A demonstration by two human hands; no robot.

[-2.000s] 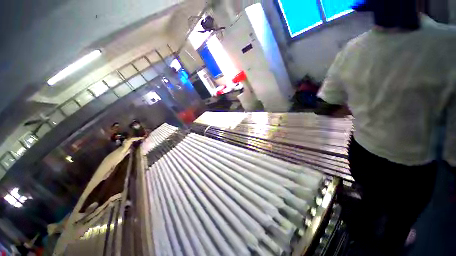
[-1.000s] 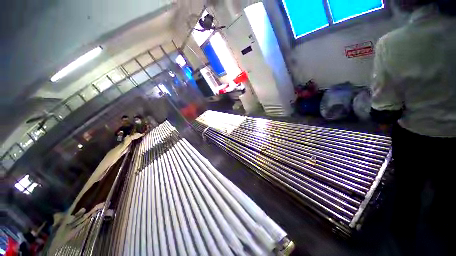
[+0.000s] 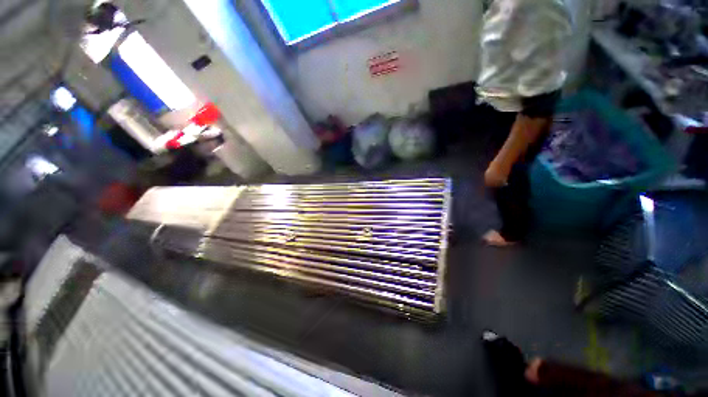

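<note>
The white fabric panel [image 3: 147, 341] lies in long ridges over a tube rack at the lower left, blurred, with a darker uncovered band near its far end. A second tube rack [image 3: 349, 240] with bare shiny rods lies in the middle, with a pale covered section at its far left and an end bar on its right. My left hand is not in view. A blurred reddish-brown shape at the bottom right edge may be my right hand or arm, but I cannot tell.
A person [image 3: 524, 54] in a pale top stands beyond the rack's right end, next to a teal tub [image 3: 570, 201] of cloth. Another metal rack [image 3: 660, 287] is at the right. Bagged goods [image 3: 411, 138] sit by the wall. A dark object is on the floor below.
The view has swung right and down. The white panel now shows only at the lower left, the bare rack has moved left in view, and the teal tub has appeared.
</note>
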